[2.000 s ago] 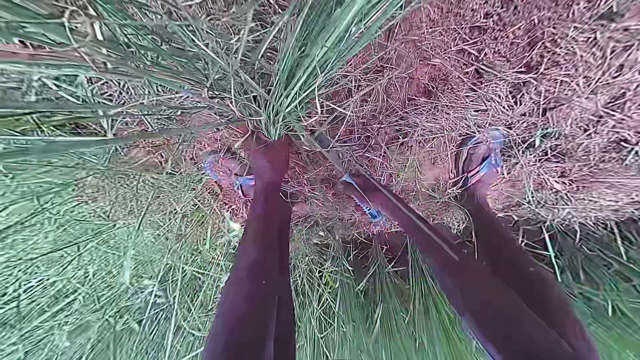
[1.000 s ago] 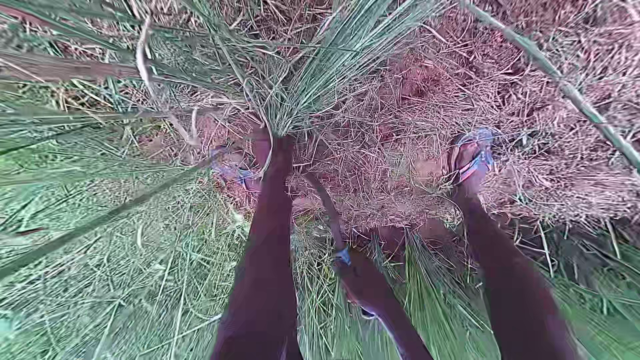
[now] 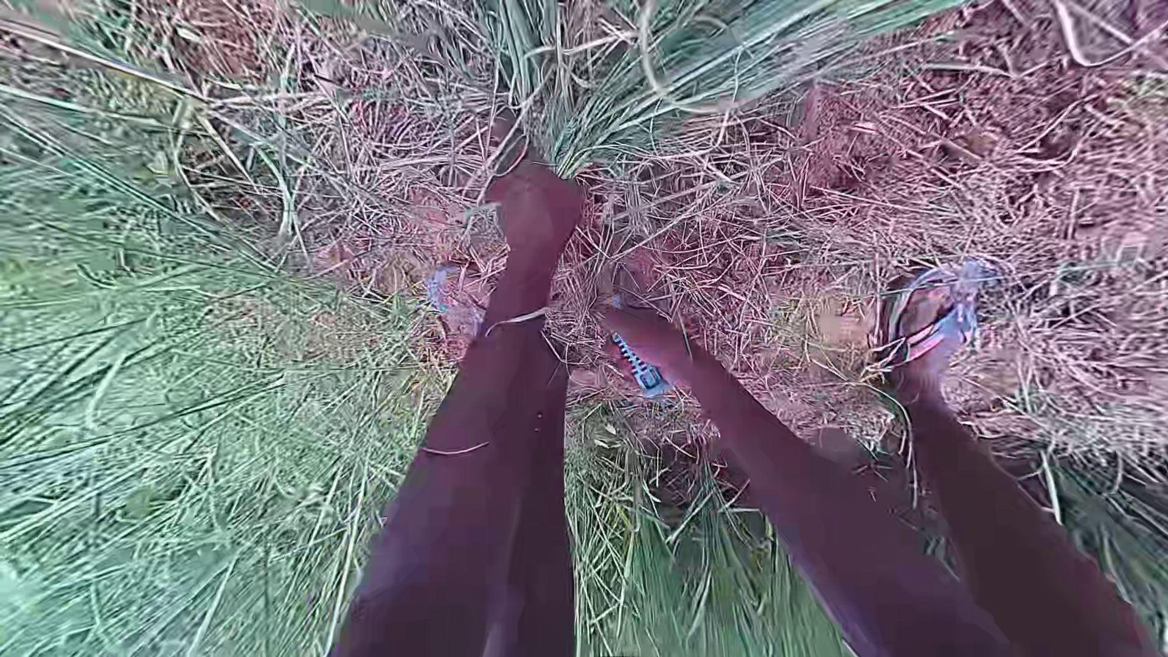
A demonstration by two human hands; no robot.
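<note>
My left hand [image 3: 537,208] is closed around the base of a large bunch of long green grass [image 3: 620,100], whose blades fan out toward the top of the view. Lower and to the right, my right hand [image 3: 652,342] grips a tool by its blue handle [image 3: 643,370]. The tool's blade is hard to make out now, lost against the straw just ahead of the hand; earlier frames show it long, narrow and slightly curved. A gap separates the two hands.
My feet in sandals stand on either side, the right one [image 3: 940,315] plain to see, the left one [image 3: 456,297] partly behind my left arm. Dry cut straw [image 3: 1031,210] covers the ground ahead. Green grass [image 3: 182,474] spreads at the lower left and between my legs.
Since one second ago, my right hand with the tool has moved forward, up the view, toward the left hand. The left hand keeps its hold on the grass bunch.
</note>
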